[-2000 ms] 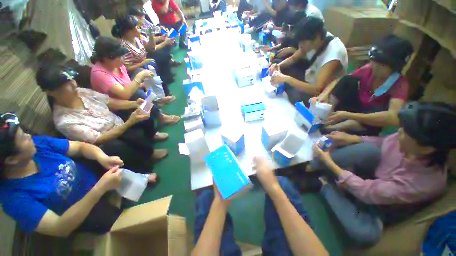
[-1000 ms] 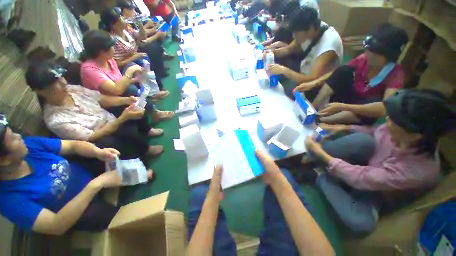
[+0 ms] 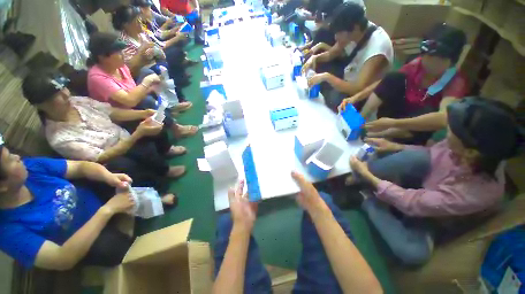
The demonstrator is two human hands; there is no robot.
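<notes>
A closed retail box [image 3: 251,174] stands above the near end of the white table, a narrow bright blue face visible. My left hand [image 3: 242,208] is at its lower left side, fingers up against it, gripping it. My right hand [image 3: 307,194] is to the right, thumb and fingers apart. Any white face of the box between the blue strip and my right hand merges with the bright table, so contact there cannot be told.
Open retail boxes stand on the table [image 3: 276,149] left [image 3: 220,161] and right [image 3: 326,158]; a closed box [image 3: 284,118] lies mid-table. An open brown carton [image 3: 198,264] is by my left leg. Seated workers line both sides. A carton with blue contents [image 3: 503,258] is far right.
The box has turned in front of me: first its broad blue face showed, then a white face with a blue side at my right hand, now a narrow blue face beside my left hand.
</notes>
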